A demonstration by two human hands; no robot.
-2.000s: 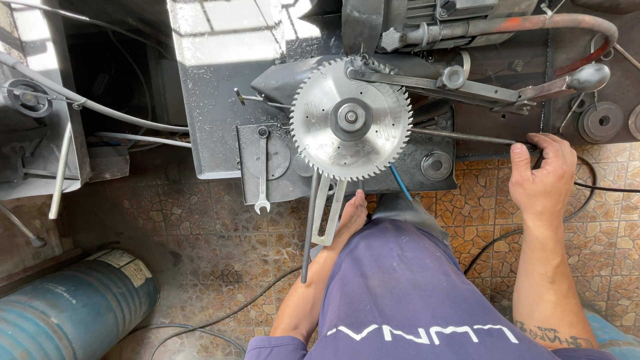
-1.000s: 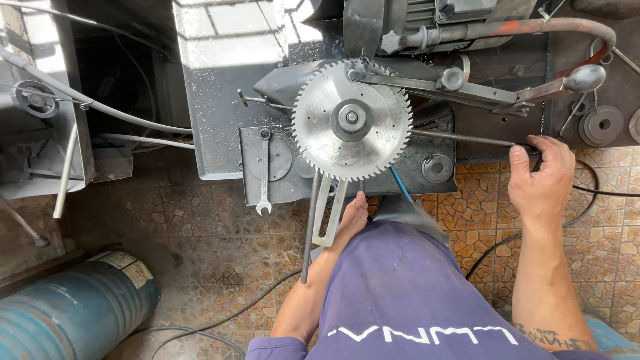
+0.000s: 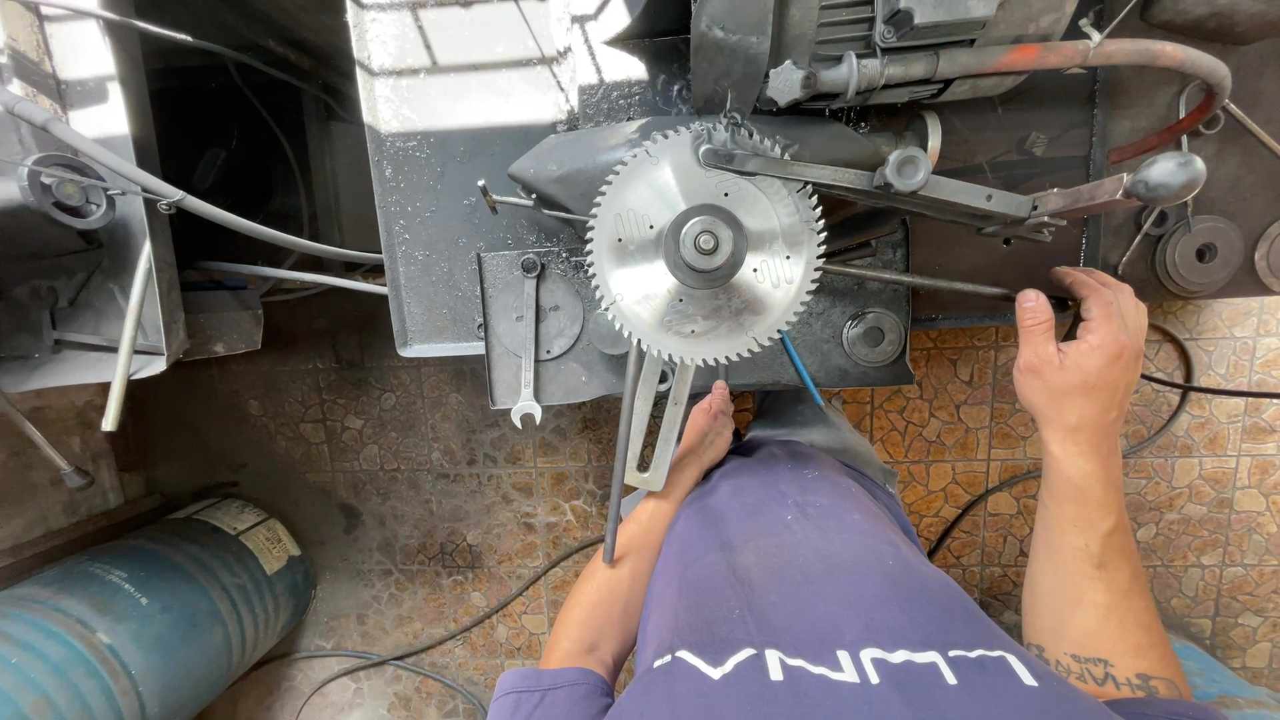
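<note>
A toothed circular saw blade [image 3: 640, 250] is mounted flat on a central hub of a grinding machine. My left hand [image 3: 708, 425] is below the blade, beside a slotted metal bar [image 3: 660, 440]; its fingers are partly hidden, and whether it grips anything cannot be told. My right hand [image 3: 1085, 345] is at the end of a thin metal rod [image 3: 930, 280], its fingers curled around the dark end and the thumb raised. A lever arm with a round knob [image 3: 905, 170] reaches over the blade's upper edge. A dark rod [image 3: 620, 470] hangs beside the slotted bar.
An open-end wrench [image 3: 529, 340] lies on the metal plate left of the blade. An electric motor [image 3: 850, 40] and a red hose [image 3: 1060, 58] are above. Round metal discs [image 3: 1195, 255] sit at right. A blue drum [image 3: 150, 610] lies lower left, with cables [image 3: 480, 620] on the tiled floor.
</note>
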